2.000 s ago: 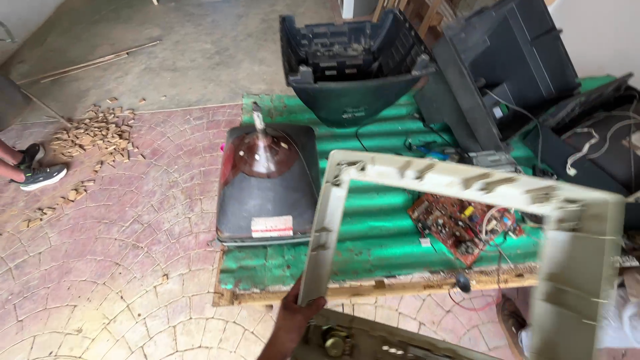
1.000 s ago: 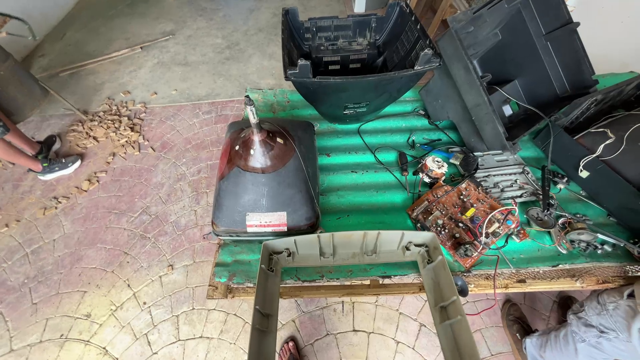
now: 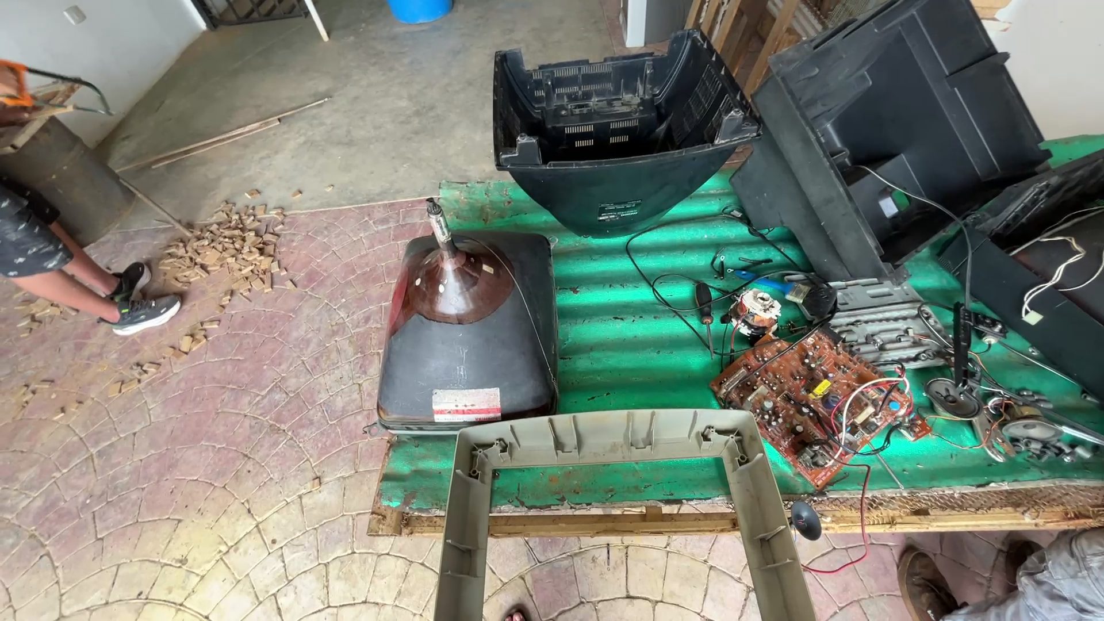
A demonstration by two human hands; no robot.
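A beige plastic television front frame (image 3: 608,435) stands out from the bottom of the view, its far edge over the near edge of the green corrugated sheet (image 3: 604,371). Neither my left hand nor my right hand shows, so what they hold is hidden. Beyond the frame at the left lies a cathode ray tube (image 3: 466,362), neck upward. To the right are a brown circuit board (image 3: 811,397) with wires, a deflection coil (image 3: 755,312) and a screwdriver (image 3: 705,315).
Black plastic television back housings (image 3: 621,190) (image 3: 914,129) stand at the back. Metal parts and a small speaker (image 3: 952,398) lie at the right. Another person's legs (image 3: 73,267) show at the left beside wood chips (image 3: 226,250); a person's boot (image 3: 925,582) is at lower right.
Two seconds ago a hand held the beige frame at its left side, with the frame tilted over the sheet. The frame has since moved down and toward me, and that hand has left the view.
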